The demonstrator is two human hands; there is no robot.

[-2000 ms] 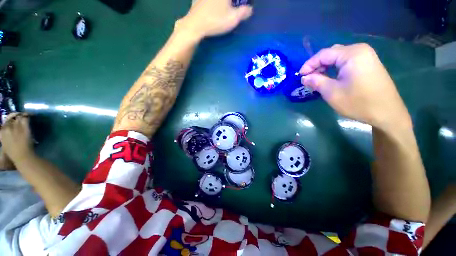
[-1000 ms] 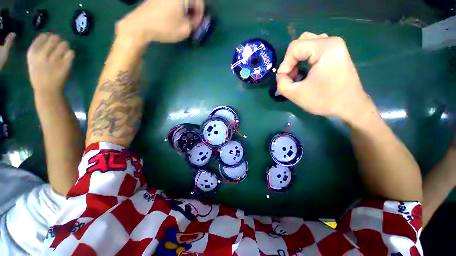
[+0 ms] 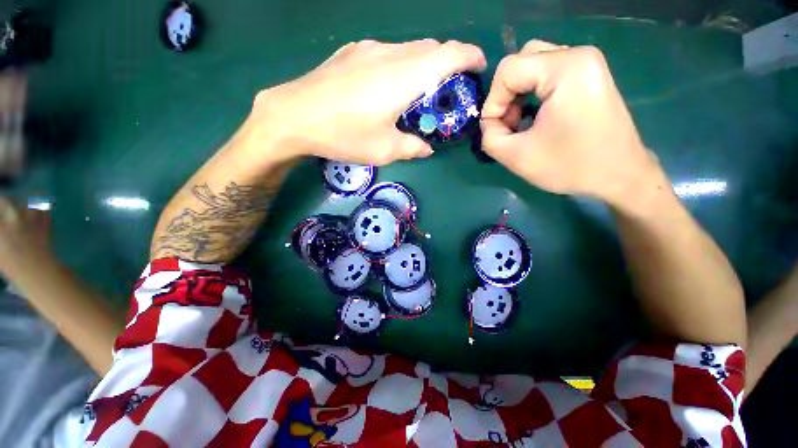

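Note:
A black round housing (image 3: pixel 446 105) with a blue circuit board facing up lies in front of me. My left hand (image 3: pixel 376 101) grips it from the left, fingers behind and thumb in front. My right hand (image 3: pixel 556 118) is at its right side, thumb and forefinger pinched together at a tiny white plug (image 3: pixel 473 112) beside the board's edge. Whether the plug sits in the board cannot be told. A dark cap is partly hidden under my right fingers. Several pale-faced end caps (image 3: pixel 378 227) with red leads lie piled nearer me.
Two more end caps (image 3: pixel 501 256) lie to the right of the pile on the green bench top (image 3: pixel 595 262). A separate unit (image 3: pixel 180 25) is at the upper left. Another person's arm (image 3: pixel 52 271) is at the left edge. A pale metal bracket (image 3: pixel 770 45) is at the upper right.
My left hand has moved right from the upper left and taken hold of the housing. Another end cap now lies at the pile's top. My right hand has stayed nearly still. The board's blue glow has faded.

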